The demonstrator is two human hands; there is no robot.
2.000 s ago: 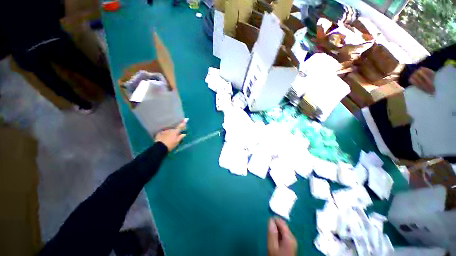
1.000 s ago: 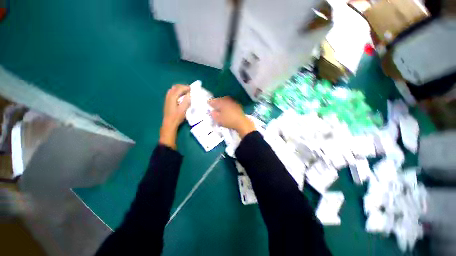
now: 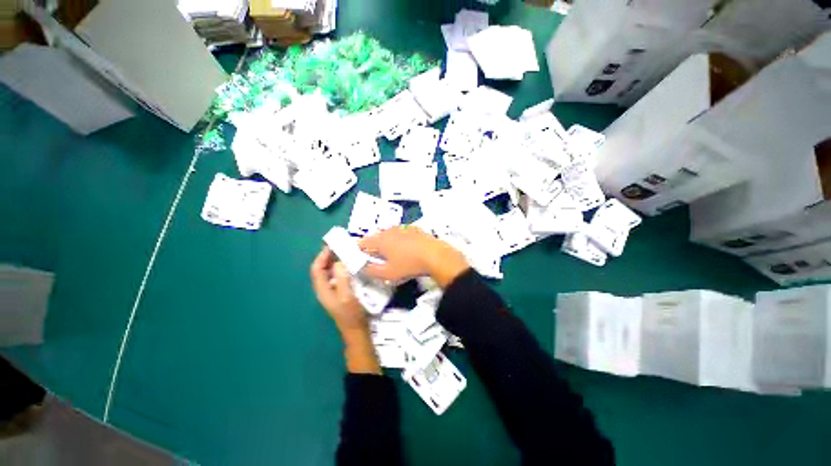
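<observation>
My left hand (image 3: 339,296) and my right hand (image 3: 405,254) meet near the middle of the view. Between them they hold a small flat white piece (image 3: 347,249), tilted up, with another white piece just below it. The fingers hide part of both. Loose white slotted plates (image 3: 435,380) lie under and beside the hands. A large pile of the same white plates (image 3: 474,146) spreads over the green table (image 3: 237,319) beyond them.
A green heap of tiny clear packs (image 3: 337,73) lies beyond the plates. White retail boxes stand at the upper right (image 3: 674,136) and upper left (image 3: 155,55). Closed white boxes (image 3: 674,337) form a row at the right. A white cord (image 3: 150,273) crosses the left.
The view has swung to the right, so boxes now show at the right side. Both hands are now at the near edge of the plate pile, still together with white pieces between them.
</observation>
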